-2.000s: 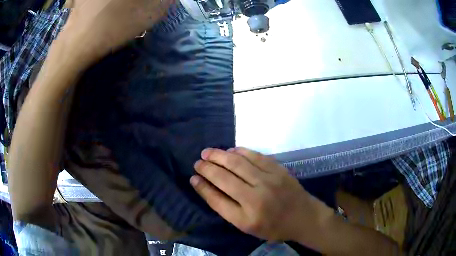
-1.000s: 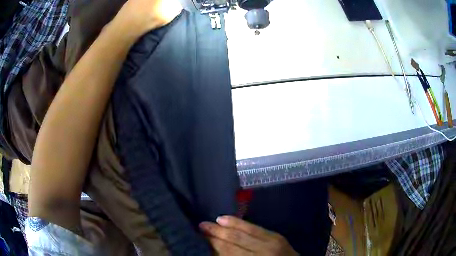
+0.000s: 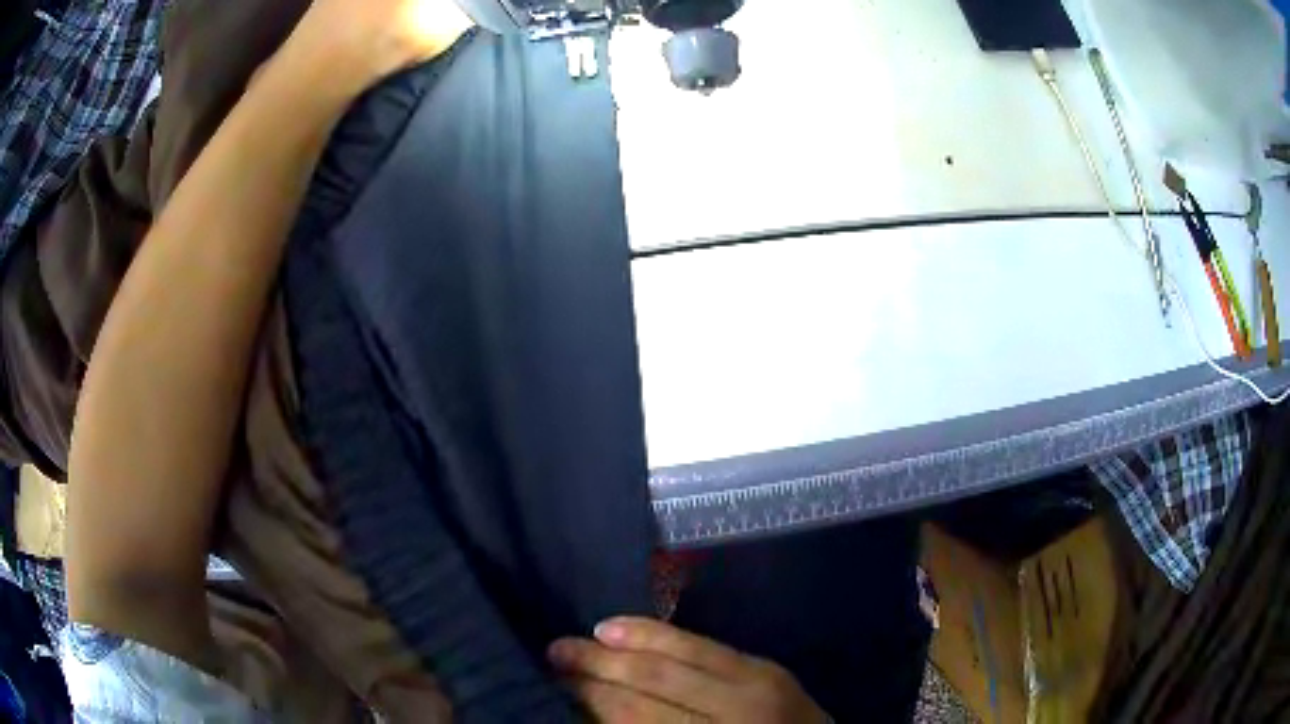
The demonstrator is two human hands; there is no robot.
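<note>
The dark waistband (image 3: pixel 545 325) lies stretched smooth from the presser foot (image 3: pixel 582 57) down past the table's front edge. Its other side is gathered and hangs at the left. The brown garment body (image 3: pixel 269 481) hangs beside and under it. My left hand (image 3: pixel 382 36) is at the top, beside the machine, at the band's upper left edge; its fingertips are cut off or washed out by glare. My right hand (image 3: pixel 693 676) grips the band's lower end at the bottom edge, partly cut off, thumb hidden.
A grey knob (image 3: pixel 702 60) hangs right of the foot. A dark pad (image 3: pixel 1021 23), a thin metal rod (image 3: pixel 1128 170) and orange-handled tools (image 3: pixel 1219 276) lie on the table's right. A measuring tape (image 3: pixel 905 481) lines the front edge. Cardboard (image 3: pixel 1047 608) and checked cloth (image 3: pixel 1181 495) are below right.
The gathered band was pulled smooth as my right hand moved down past the table edge. My left forearm shifted; over the last second, band and hands changed little.
</note>
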